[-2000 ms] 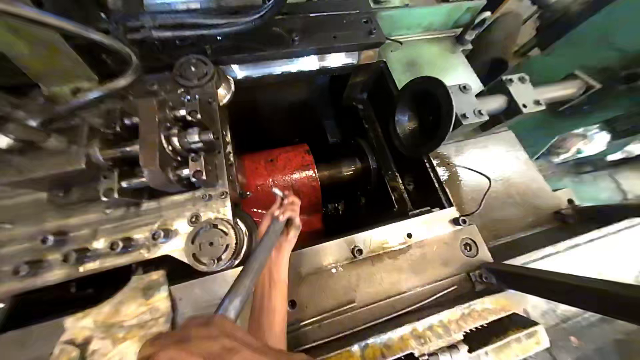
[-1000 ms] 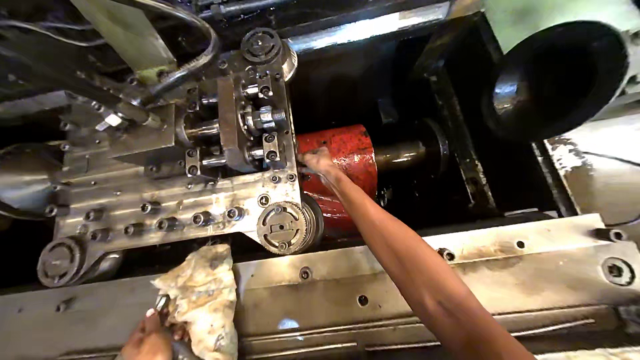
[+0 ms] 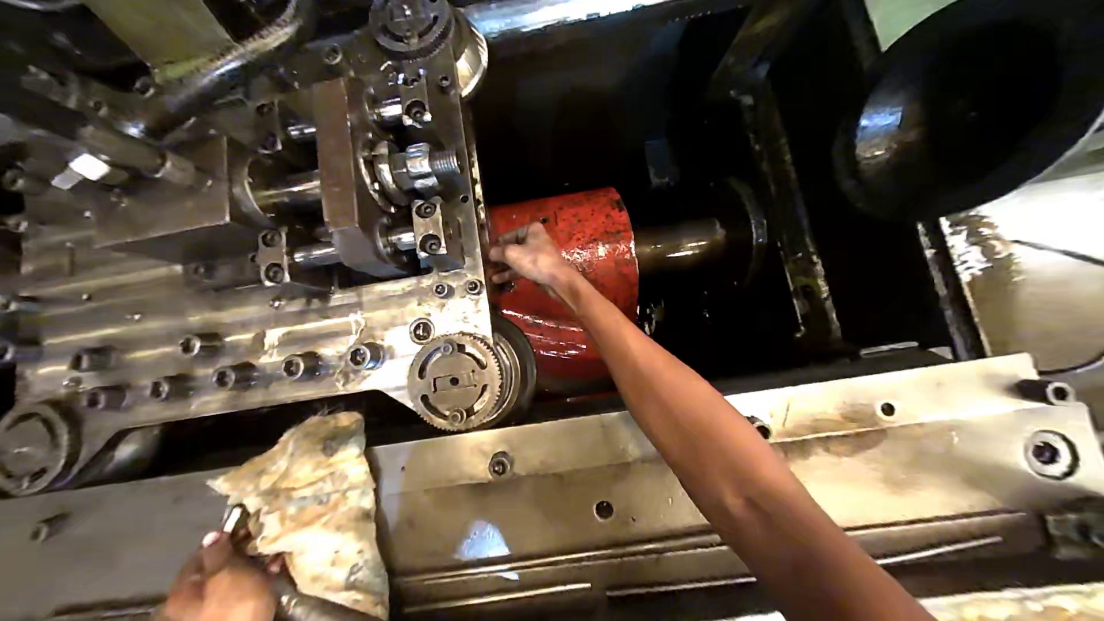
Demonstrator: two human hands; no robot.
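Observation:
My right hand [image 3: 528, 257] reaches over the red metal cylinder [image 3: 573, 319], its bent fingertips at the cylinder's left end beside the edge of the bolted steel plate [image 3: 319, 323]. Whether those fingers hold anything is hidden. At the lower left, my left hand [image 3: 226, 585] is closed around a dark metal bar-like tool [image 3: 315, 606], whose shiny tip shows above the fingers. A stained, oily cloth [image 3: 323, 509] lies just right of the left hand on the machine rail. A dark oily shaft [image 3: 681, 246] runs out of the cylinder's right end.
Round toothed wheels, one of them [image 3: 454, 382] by the cylinder, sit at the plate's corners. Socket-head bolts [image 3: 300, 365] stick up along the plate. A steel rail [image 3: 552, 483] crosses in front. A large black round part [image 3: 975, 108] stands at upper right, beyond the dark recess.
Two seconds ago a hand gripped the tool in front of the red cylinder; now the tool is in my left hand beside the cloth, and my right hand is at the cylinder. The view is closer.

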